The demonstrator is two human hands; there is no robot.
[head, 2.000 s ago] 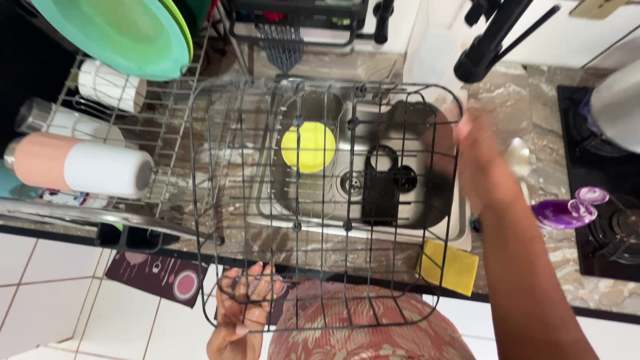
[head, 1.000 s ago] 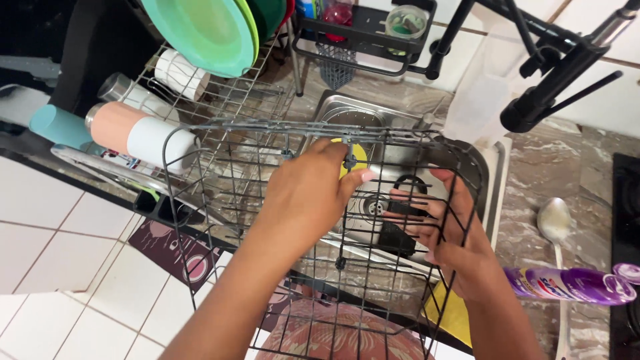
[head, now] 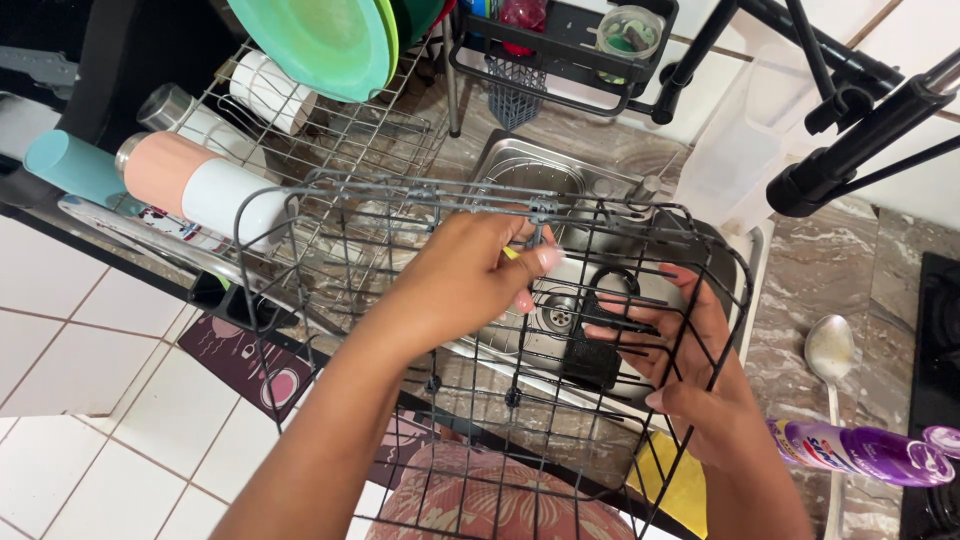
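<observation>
A black wire dish rack (head: 555, 431) is held tilted over the sink (head: 757, 262). My left hand (head: 484, 277) is at its upper wires, beside a grey clip, with fingers curled around the wires. A sliver of yellow shows by its thumb; what it belongs to is hidden. My right hand (head: 690, 352) holds the rack's right side, its thumb on the near wires and its fingers spread behind them. Beneath the rack, a black perforated holder (head: 592, 352) lies in the sink beside the drain (head: 559, 311).
At left, a metal drying rack (head: 352, 142) bears green plates (head: 322, 45), a white mug (head: 270, 90) and a peach-and-white bottle (head: 202, 184). A metal spoon (head: 829, 349), a purple bottle (head: 862, 450) and a yellow cloth (head: 671, 480) are at right. Black tripod arms (head: 840, 165) stand behind.
My left hand has moved from the rack's near edge up to its upper wires. My right hand has shifted along the rack's right side. The rack has tilted, and the view has shifted.
</observation>
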